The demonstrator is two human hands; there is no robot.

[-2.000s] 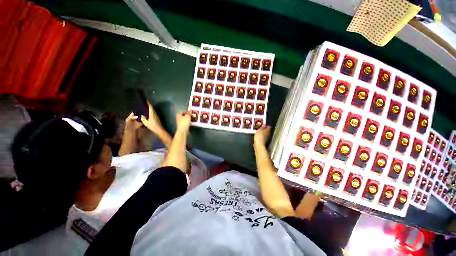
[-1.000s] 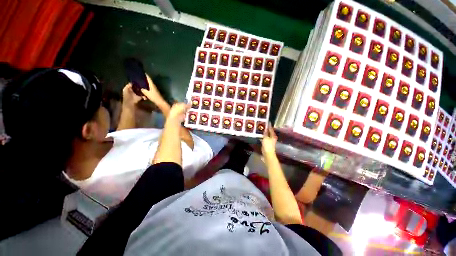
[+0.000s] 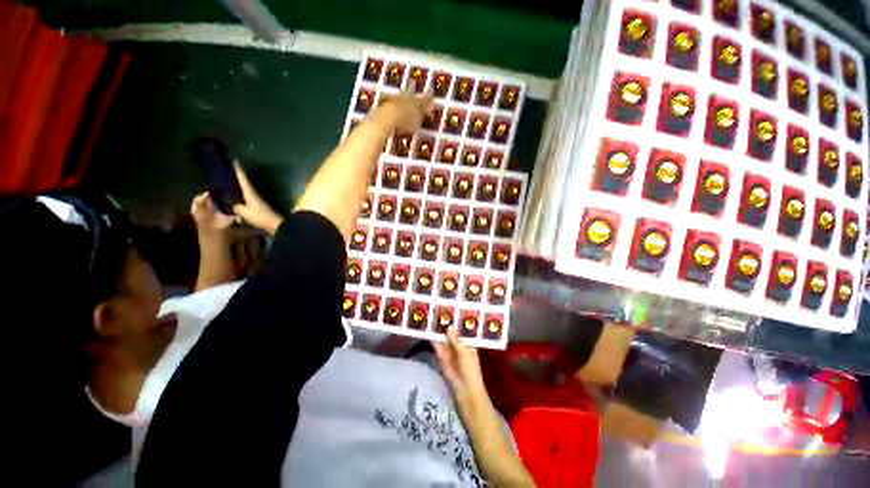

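Two white compartment trays filled with red units stand before me. The far tray (image 3: 520, 124) lies on the dark bench, its near edge overlapped by the near tray (image 3: 429, 334). My left hand (image 3: 410, 111) reaches over the far tray's left part, fingers pointing down at its upper rows; blur hides whether it touches or holds a unit. My right hand (image 3: 459, 356) holds the near tray's front edge, which sticks out past the bench. A red unit (image 3: 439, 181) with a gold centre sits in a near tray pocket.
A tall tray stack (image 3: 555, 143) stands close at right. A seated person (image 3: 124, 315) at left holds a black phone (image 3: 219, 174). Red cloth-like material (image 3: 48, 105) lies at far left. A red stool or crate (image 3: 555, 434) is below. Another person's arm shows under the stack.
The near tray has moved towards me, uncovering more of the far tray. My left hand has let go of the near tray and moved onto the far one. My right hand has shifted to the near tray's front edge.
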